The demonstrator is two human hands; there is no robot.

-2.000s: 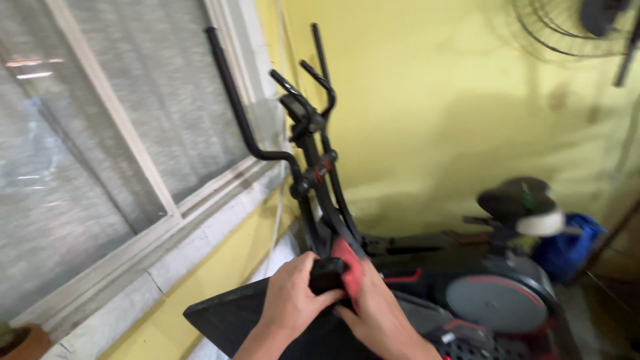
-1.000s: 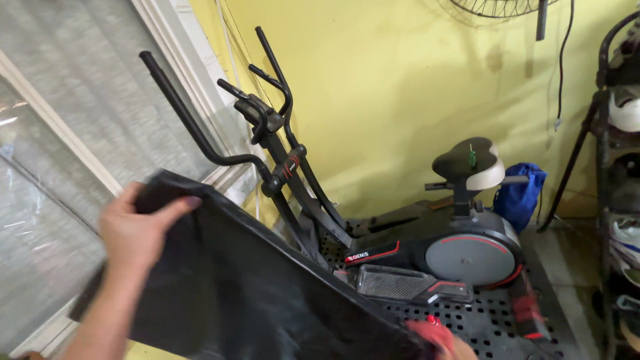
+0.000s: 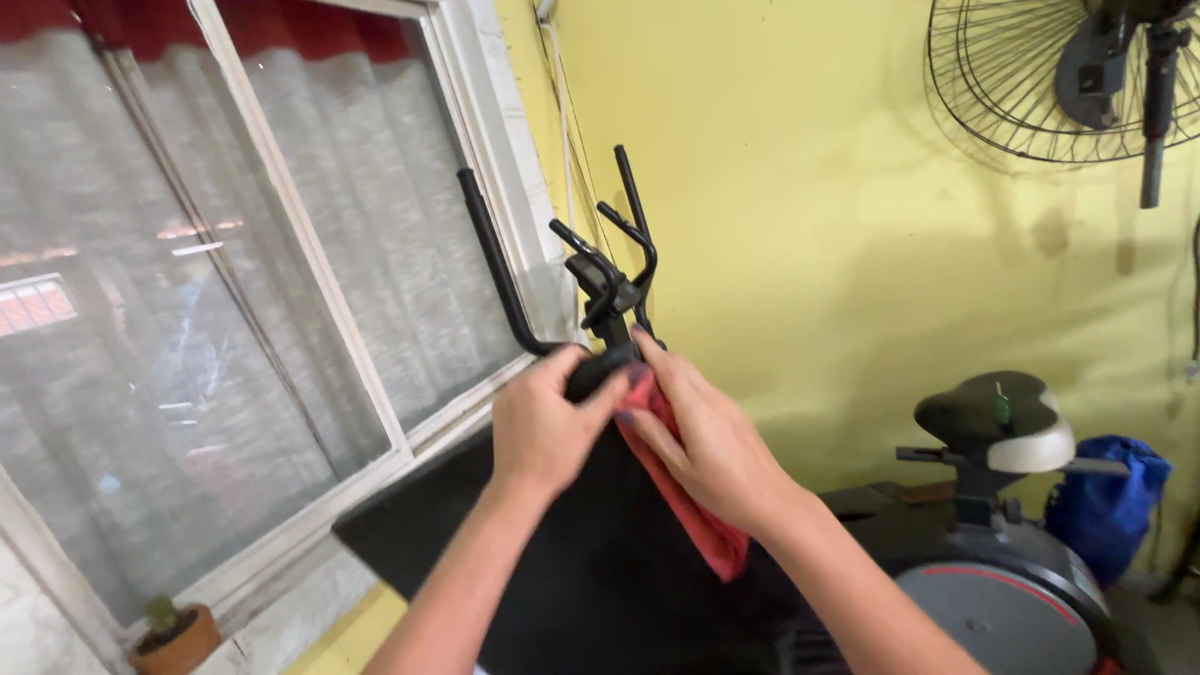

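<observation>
My left hand (image 3: 544,422) grips the top edge of a black sheet (image 3: 562,553), perhaps plastic or vinyl, that hangs down in front of me. Close against it, my right hand (image 3: 698,427) holds a red cloth (image 3: 689,506), pressed near the same edge; both hands are slightly blurred. Behind them rises an elliptical exercise machine with black handlebars (image 3: 497,262). Its padded seat (image 3: 984,403) and grey round flywheel cover (image 3: 998,619) show at the lower right, while the sheet hides its lower middle.
A sliding window (image 3: 281,187) with curtains behind it fills the left side. On its sill stands a small cactus in a clay pot (image 3: 178,637). A wall fan (image 3: 1059,84) hangs at the upper right of the yellow wall. Behind the seat lies a blue bag (image 3: 1106,506).
One second ago my hands were far apart along the sheet, the red cloth at the lower right; now they are together at its top edge. The view has swung up and left.
</observation>
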